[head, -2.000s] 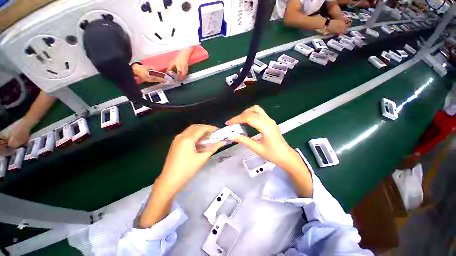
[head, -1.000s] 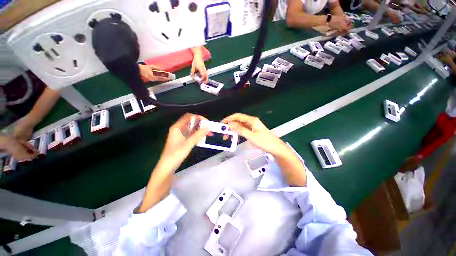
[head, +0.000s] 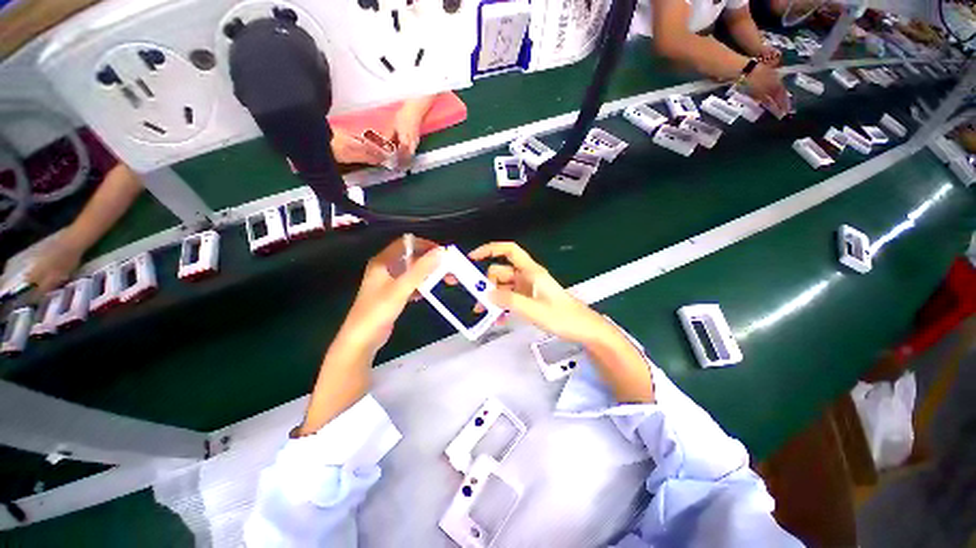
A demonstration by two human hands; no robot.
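A white front shell (head: 471,317) with a large window and a small dark round hole is held tilted over the near edge of the belt. My left hand (head: 387,294) grips its upper left side; a thin greyish piece (head: 408,248) shows at the fingers of this hand. My right hand (head: 535,294) holds the shell's right end, by the dark hole. The fingertips behind the shell are partly hidden. Two more front shells (head: 467,507) lie touching on the white sheet (head: 407,455). Another front shell (head: 558,359) lies partly under my right forearm.
Rows of white units (head: 198,255) lie on the dark green belt (head: 268,310) between metal rails. Two shells (head: 708,335) lie on the green surface at right. A socket strip (head: 161,96) with a black plug and hanging cable is above. Other workers' hands (head: 407,134) are across the belt.
The held shell has turned from nearly level to a steeper slant, its dark-hole end now lower. The belt units at left have shifted left. A worker's hand opposite has drawn back from the belt.
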